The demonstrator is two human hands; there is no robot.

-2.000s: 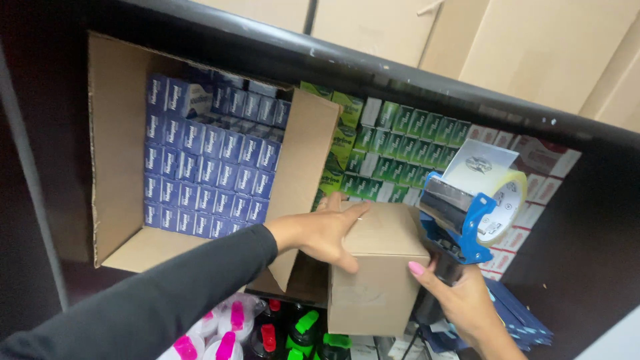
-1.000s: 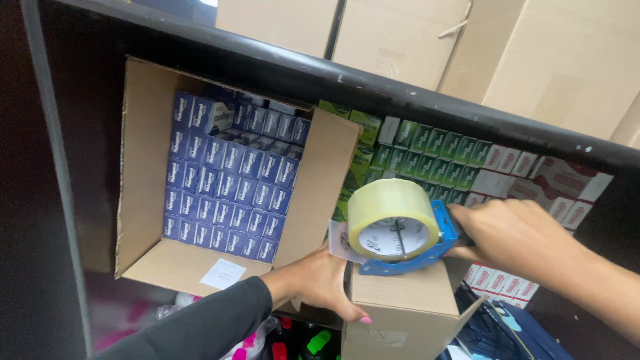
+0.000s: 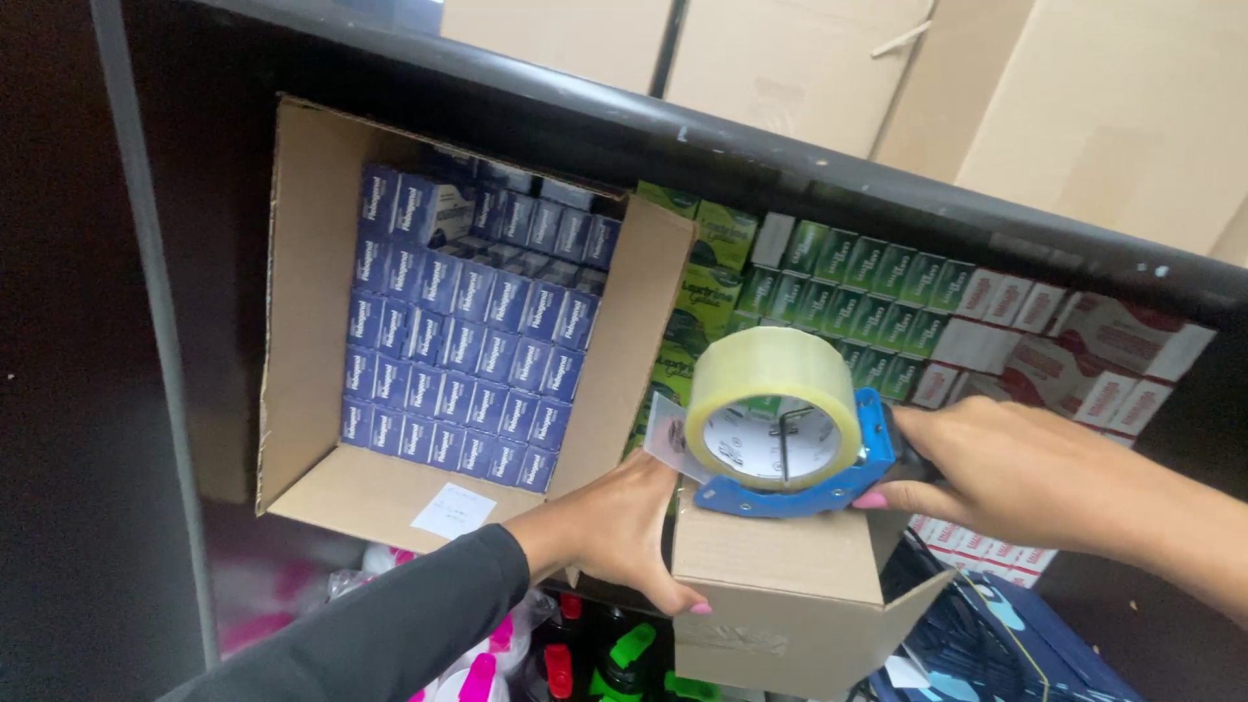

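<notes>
My right hand (image 3: 985, 473) grips the handle of a blue tape dispenser (image 3: 799, 495), which carries a wide roll of clear packing tape (image 3: 770, 405). The dispenser lies over the top of a small cardboard box (image 3: 780, 556), and a free end of tape with a printed piece sticks out to its left. At the box's left side is my left hand (image 3: 624, 531), its thumb on the near upper edge and its other fingers partly hidden behind. One flap stands out at the box's right side.
A large open carton (image 3: 317, 292) holding rows of blue medicine boxes (image 3: 468, 312) stands left. Behind are stacked green boxes (image 3: 858, 283) and red-and-white boxes (image 3: 1102, 361). Bottles with coloured lids (image 3: 624, 663) are below; dark blue packages (image 3: 1024, 634) lie lower right. Cartons (image 3: 780, 68) stand above the shelf edge.
The tape dispenser has moved from upright at the small box's right side to over its top. My left hand has shifted from the box's top to its left side.
</notes>
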